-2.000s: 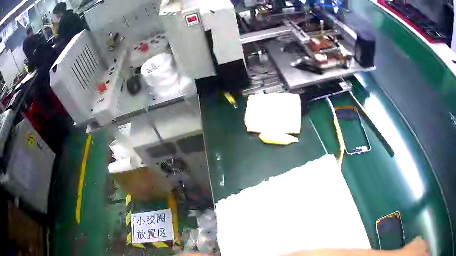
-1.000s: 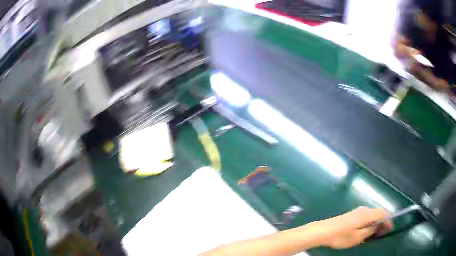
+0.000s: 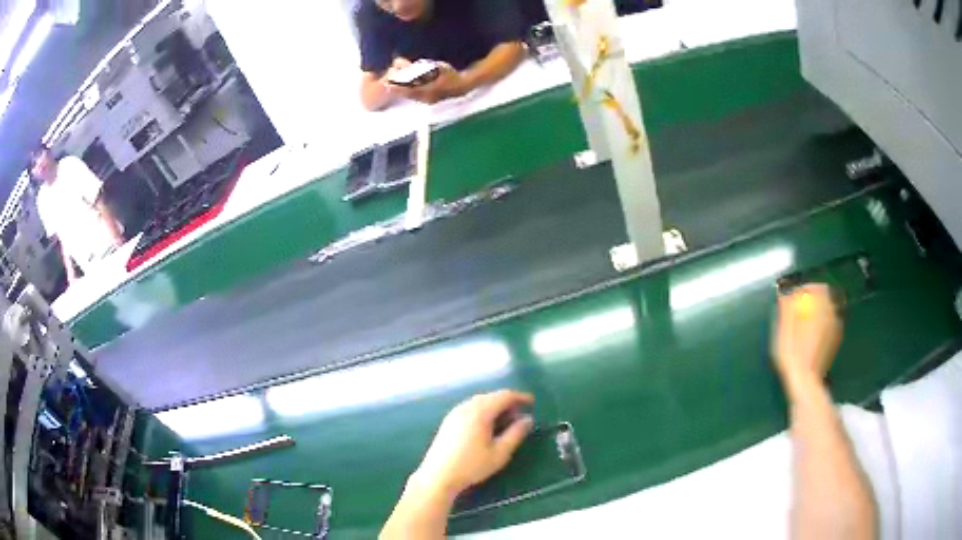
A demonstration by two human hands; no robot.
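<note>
Three thin phone frames lie on the glossy green worktop (image 3: 675, 390). My left hand (image 3: 475, 443) is over the left part of the middle frame (image 3: 571, 456); thumb and forefinger are apart with nothing seen between them, the other fingers are hidden. My right hand (image 3: 808, 335) is a fist around a small yellow tool (image 3: 807, 305), at the near edge of the right frame (image 3: 867, 272); the tool's tip is not distinct. The left frame (image 3: 325, 510) lies untouched near the bottom edge.
A dark conveyor belt (image 3: 422, 285) runs beyond the worktop, with a pale upright post (image 3: 633, 185) at it. A machine housing (image 3: 897, 105) is at right, an open-framed machine (image 3: 63, 454) at left. White cloth (image 3: 675, 504) lines the near edge. A person (image 3: 438, 47) sits opposite.
The view has swung right along the line. One forearm reached right with a thin, blurred object in its hand; now both hands show, my right one holding the yellow tool.
</note>
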